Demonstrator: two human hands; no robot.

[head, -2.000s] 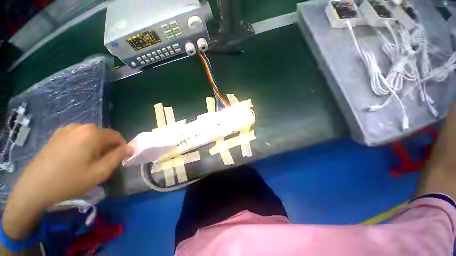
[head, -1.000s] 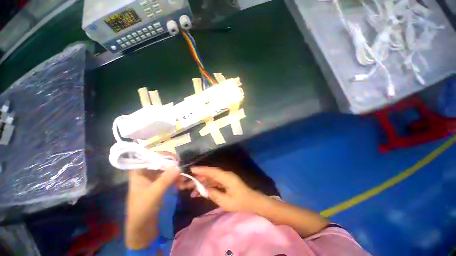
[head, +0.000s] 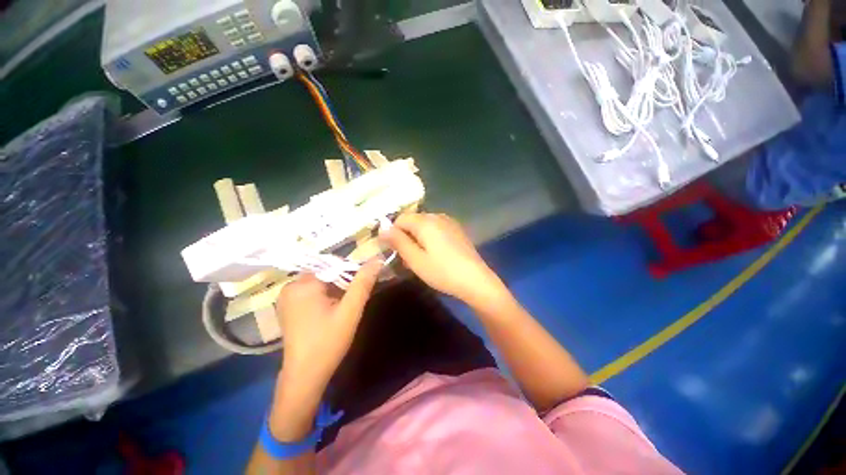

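A white power adapter (head: pixel 218 257) lies at the left end of the long white test fixture (head: pixel 348 215), which is taped to the green bench top. My left hand (head: pixel 320 311) holds the coiled white output cable (head: pixel 325 266) just in front of the fixture. My right hand (head: pixel 434 250) is at the front of the fixture's right part, its fingertips on the cable's end connector (head: pixel 386 225). Whether the connector is inside a socket cannot be told. Coloured test leads (head: pixel 329 121) run from the fixture to the instrument.
The light grey instrument (head: pixel 209 46) stands at the back left. A film-wrapped dark slab (head: pixel 56 269) is at left. A grey slab (head: pixel 557 121) with adapters and tangled white cables is at right. A red stool (head: pixel 682 232) and another person's blue sleeve (head: pixel 798 153) are beyond.
My left hand has gone from the adapter to its cable. My right hand has come in and moved up to the fixture with the cable end. The whole view has shifted.
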